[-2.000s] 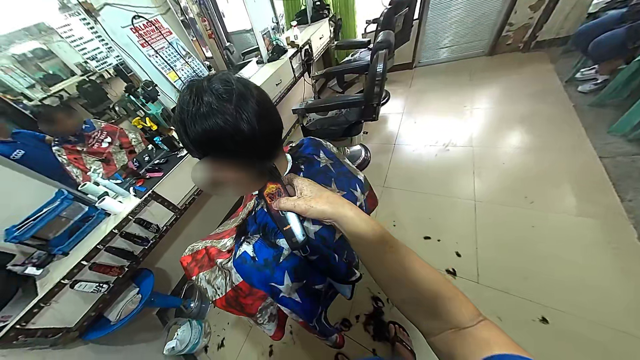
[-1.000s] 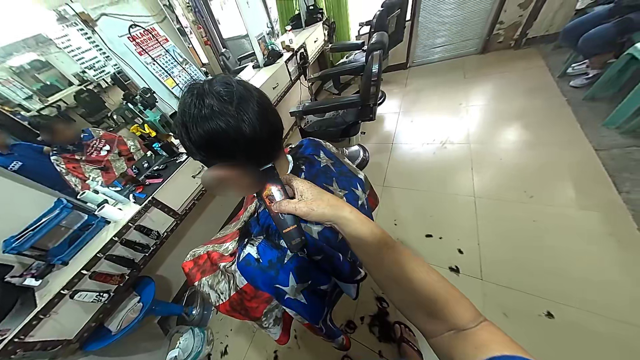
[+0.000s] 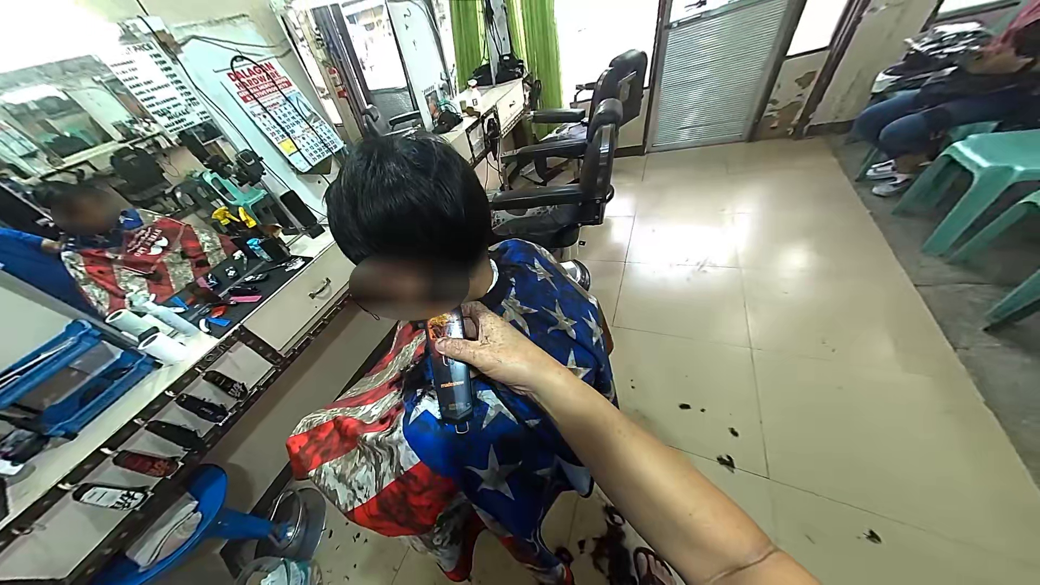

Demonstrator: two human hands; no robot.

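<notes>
A seated person with short black hair wears a barber cape printed with white stars on blue and red stripes. My right hand holds a cordless hair clipper upright, its top close to the lower edge of the person's head and its lower end over the front of the cape. Dark hair clippings lie on the cape beside the clipper. My left hand is out of view.
At left a counter bears combs, bottles and a blue plastic basket; several clippers hang along its front. Behind stand black barber chairs. A blue stool is low at left. Cut hair lies on the tiled floor.
The clipper has turned in my right hand, from slanting down to the right to nearly upright, and my hand has shifted slightly.
</notes>
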